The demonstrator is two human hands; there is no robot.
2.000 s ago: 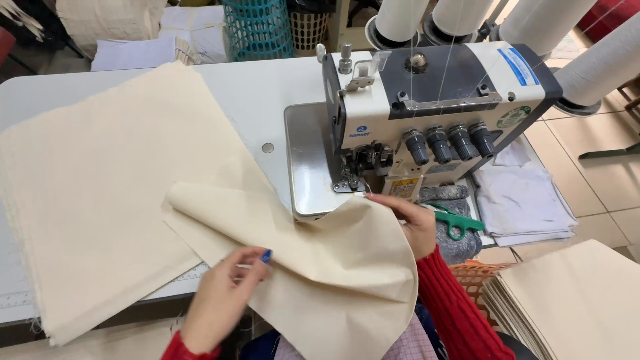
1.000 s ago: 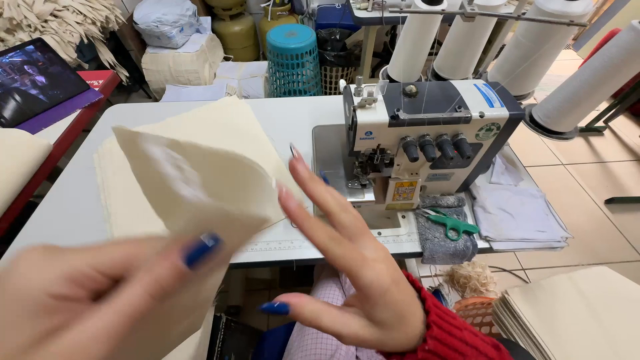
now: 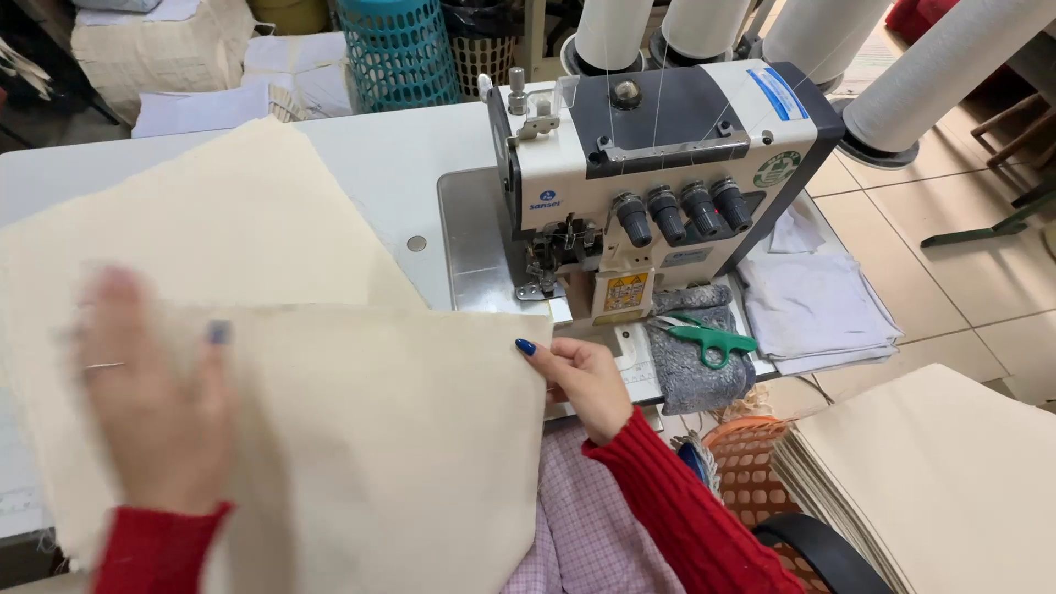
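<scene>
A cream fabric panel (image 3: pixel 396 429) spreads across the front of the white table, its upper right corner just below the needle area of an overlock sewing machine (image 3: pixel 652 157). My right hand (image 3: pixel 582 384) pinches that corner between thumb and fingers. Over the panel's left part is my left hand (image 3: pixel 161 396), blurred, with thumb and fingers apart; whether it touches the fabric cannot be told. Beneath and behind lies another cream fabric piece (image 3: pixel 223 223), flat on the table. Green-handled thread snips (image 3: pixel 714 340) rest on a grey cloth (image 3: pixel 701 384) right of the machine.
Folded white cloths (image 3: pixel 813 309) lie at the table's right end. A stack of cream panels (image 3: pixel 949 478) stands at the lower right by an orange basket (image 3: pixel 742 454). Several thread cones (image 3: pixel 916 91) stand behind the machine. A teal basket (image 3: pixel 400 58) is beyond the table's back edge.
One second ago the panel was held up, bent, near my left hand; now it is spread out low. My right hand, open then, now grips its corner.
</scene>
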